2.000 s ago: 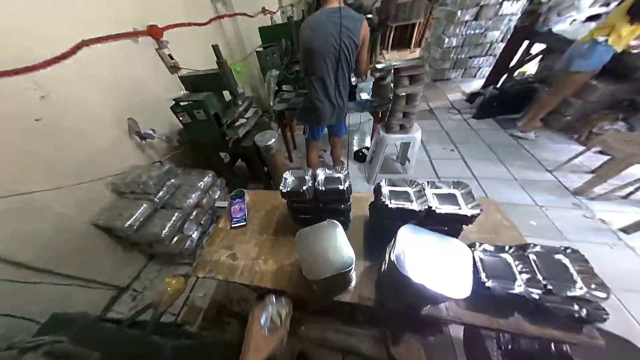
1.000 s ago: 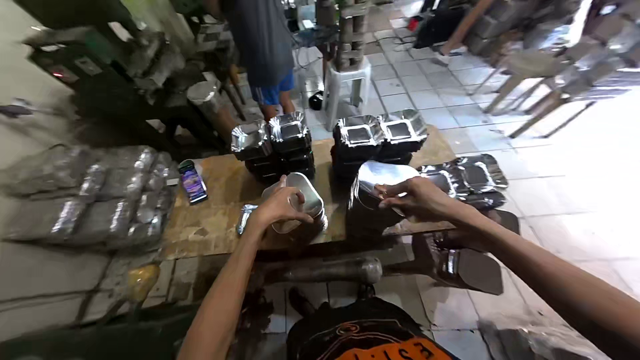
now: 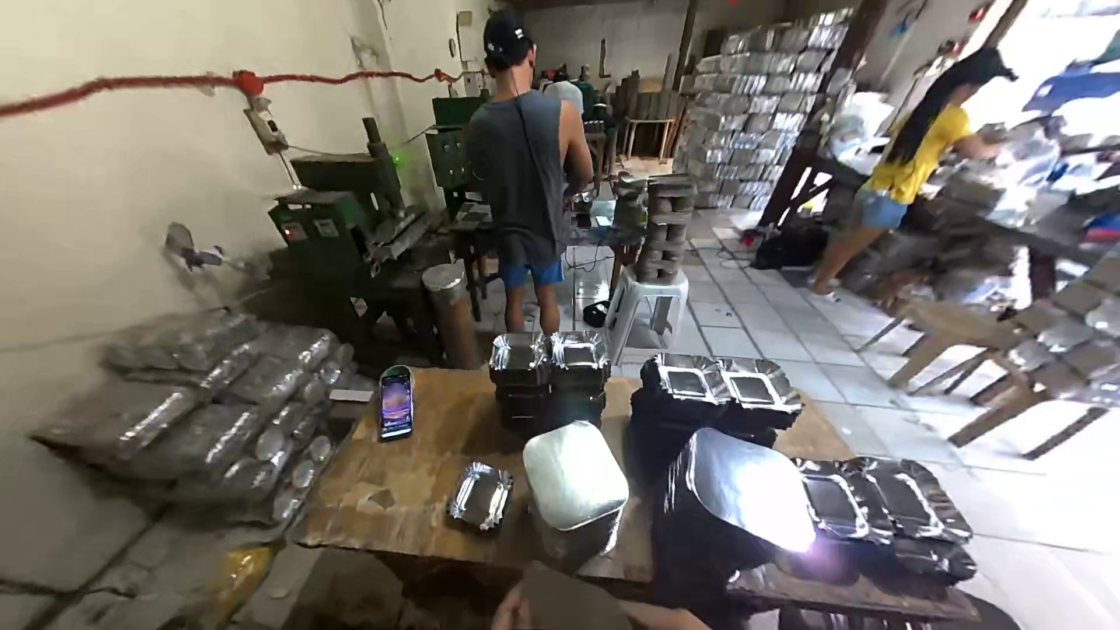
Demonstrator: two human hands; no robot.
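Note:
At the bottom edge my left hand (image 3: 510, 608) has its fingers on the side of a flat dark grey piece (image 3: 569, 600), perhaps foil. My right hand (image 3: 667, 617) is at its other side, mostly cut off, its grip unclear. Just beyond stand a stack of smooth rounded-square foil sheets (image 3: 576, 477) and a larger such stack (image 3: 748, 490). One small formed foil tray (image 3: 481, 496) lies left of them. Stacks of formed foil trays rise behind, at the left (image 3: 549, 354) and right (image 3: 722, 383); more trays (image 3: 879, 499) sit at the table's right end.
A phone (image 3: 396, 402) lies on the wooden table (image 3: 394, 490). Wrapped bundles (image 3: 219, 411) are piled at the left. Beyond stand green machines (image 3: 328, 227), a white stool (image 3: 649, 306) with stacked pieces, a person in a grey shirt (image 3: 521, 175) and another in yellow (image 3: 919, 157).
A second ago my hands were on the two stacks of foil sheets; now they are low at the near edge, beside the flat grey piece. The view has tilted up.

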